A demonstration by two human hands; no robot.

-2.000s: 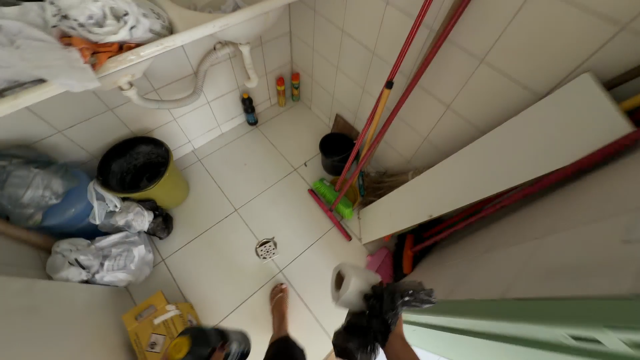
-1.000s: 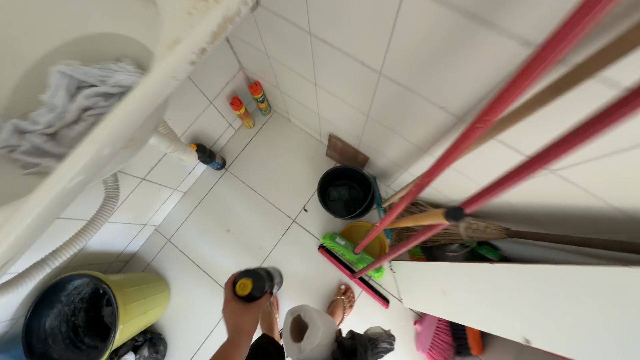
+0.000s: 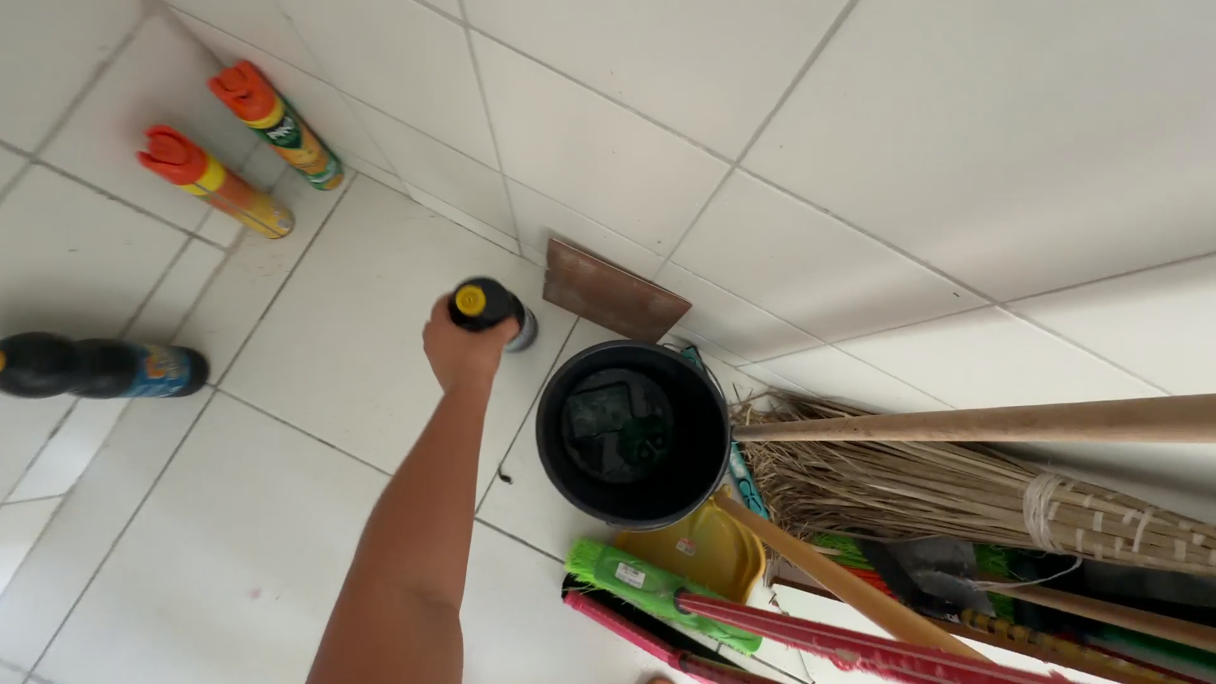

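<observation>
My left hand [image 3: 465,347] grips a dark bottle with a yellow cap [image 3: 483,304] near its top, over the floor tiles by the wall. Just right of it a brown tile [image 3: 613,290] leans on the wall, and a black bucket [image 3: 560,427] stands with a green item inside. Two spray cans with orange caps, one [image 3: 217,182] and another [image 3: 277,125], stand at the upper left. Another dark bottle with a blue label [image 3: 104,366] is at the left edge. My right hand is out of view. Whether the held bottle touches the floor, I cannot tell.
A straw broom [image 3: 902,465], a green-bristled broom [image 3: 655,589], a pink squeegee [image 3: 617,632] and a yellow dustpan [image 3: 703,546] crowd the lower right. Their long handles cross toward the right edge. White tiled wall [image 3: 608,114] rises behind.
The left hand with the dark bottle has moved from above the feet to beside the wall, left of the bucket. The white roll and black bag have left view. The view has moved closer to the corner.
</observation>
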